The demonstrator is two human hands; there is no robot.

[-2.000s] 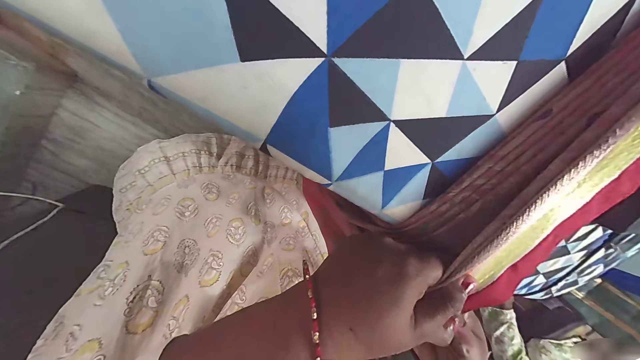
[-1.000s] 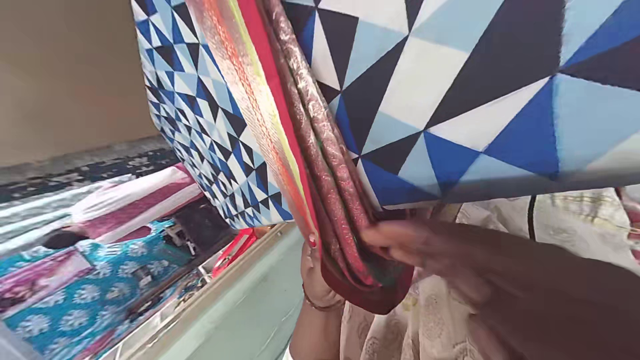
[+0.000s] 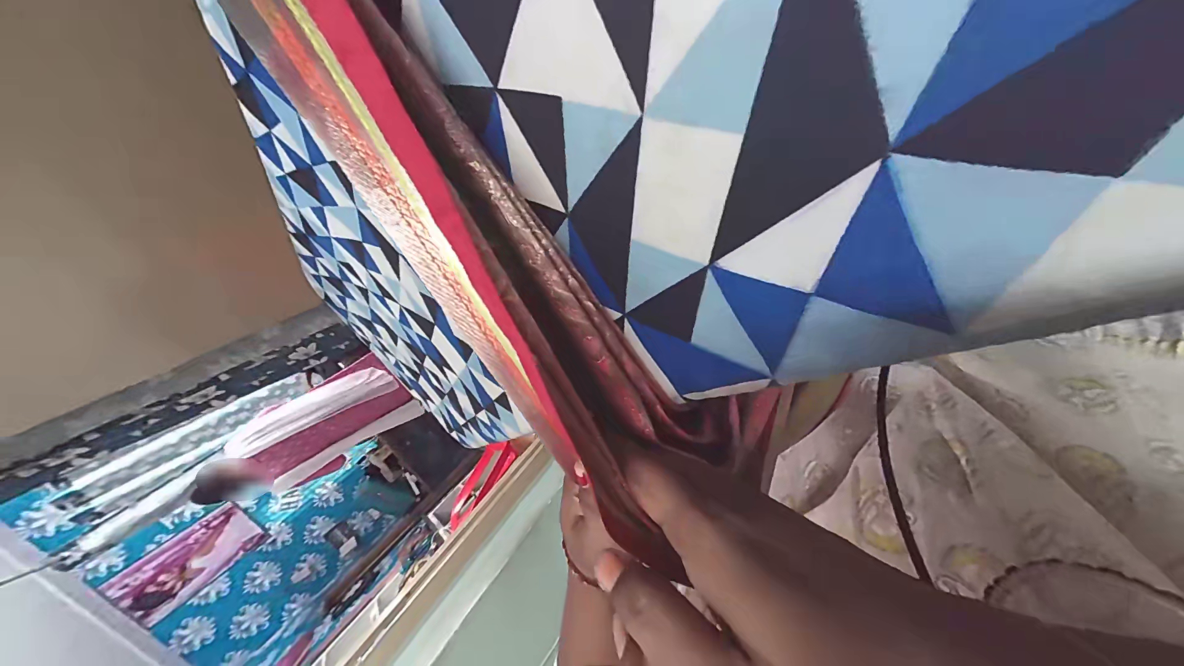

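Observation:
A maroon cloth with gathered pleats (image 3: 592, 351) and a red and gold border (image 3: 416, 194) runs down from the top left to my hands. My left hand (image 3: 585, 527), with a thin bracelet and red nails, pinches the lower border edge. My right hand (image 3: 675, 527) is closed around the bottom of the folds, its fingers overlapping the left hand. Part of the left fingers is hidden behind the cloth. A surface covered in blue, white and black triangles (image 3: 684, 185) lies behind and beside the pleats.
Cream printed clothing (image 3: 1064, 453) with a dark cord is at the lower right. On the left, a person (image 3: 314, 425) in maroon and white is by a teal floral cloth (image 3: 264, 578). A pale ledge (image 3: 462, 555) borders a greenish surface; a brown wall (image 3: 139, 185) stands at upper left.
The view has swung strongly since the first frame. My right hand, beside the pleats with fingers extended one second ago, has closed around their lower end.

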